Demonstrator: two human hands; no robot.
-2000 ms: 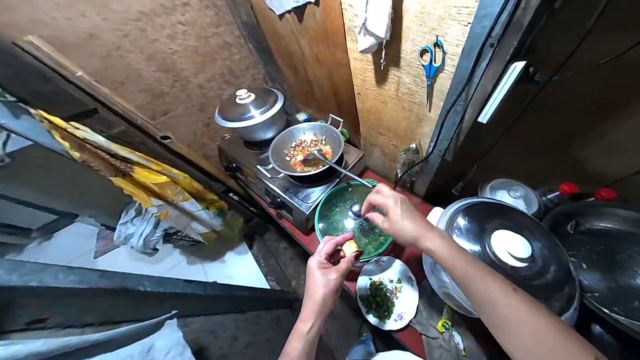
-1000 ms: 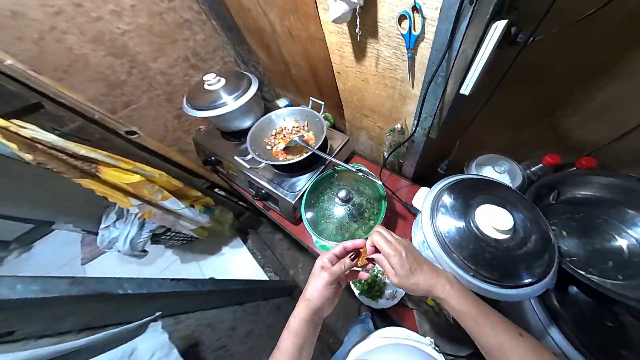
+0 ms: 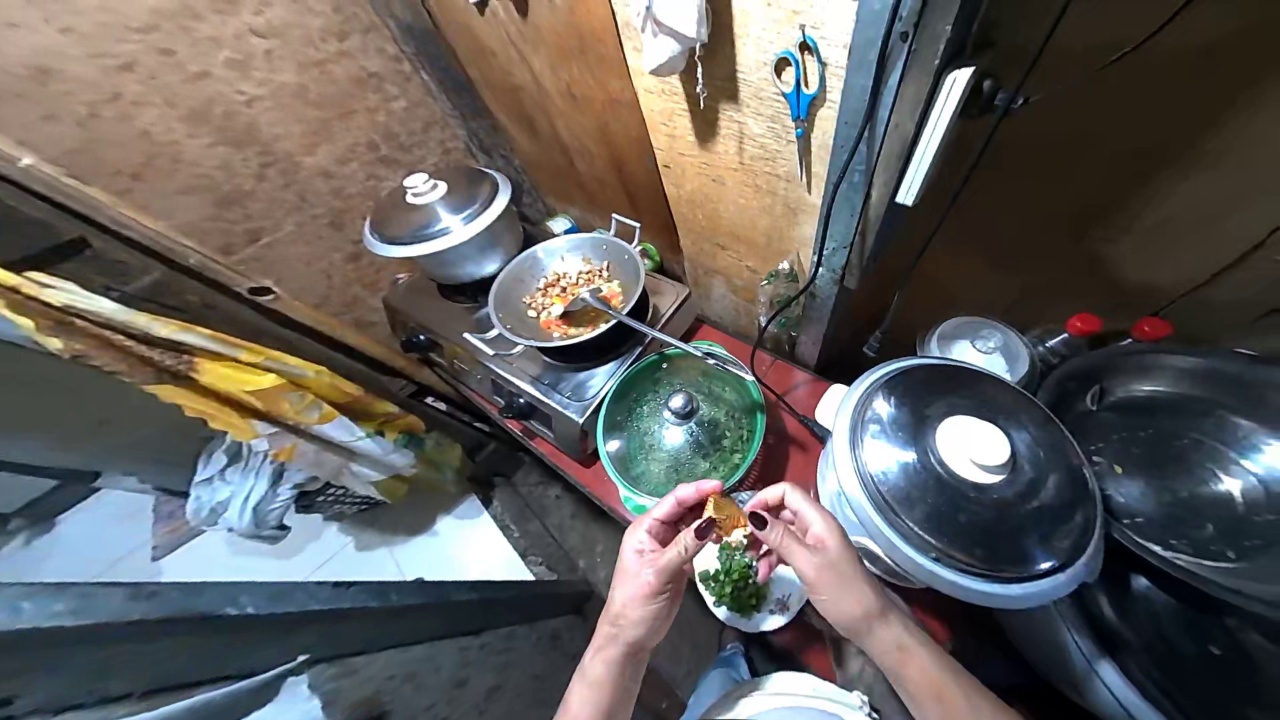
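Observation:
Between the fingertips of my left hand [image 3: 655, 560] and my right hand [image 3: 820, 560] is a small orange-gold wrapper [image 3: 725, 514], pinched by both. Below it lies a white plate [image 3: 768, 617] with chopped green leaves [image 3: 735, 585]. Just beyond my hands stands a green-rimmed pot with a glass lid [image 3: 683, 440], greens showing through it. A metal wok [image 3: 515, 290] on the gas stove [image 3: 455, 350] holds browned pieces with red and yellow bits. A metal ladle [image 3: 660, 335] rests in the wok, its handle reaching over the glass lid.
A lidded aluminum pot [image 3: 470, 250] sits on the stove's left burner. At right are a rice cooker [image 3: 960, 480], a large dark pan [image 3: 1180, 450] and red-capped bottles [image 3: 1084, 325]. Blue scissors [image 3: 799, 90] hang on the plywood wall. A black cable [image 3: 815, 270] runs down to the red tabletop [image 3: 790, 460].
My hands have come together over the plate. The small yellow item seen in my left hand two seconds ago now shows as an orange-gold wrapper between both hands.

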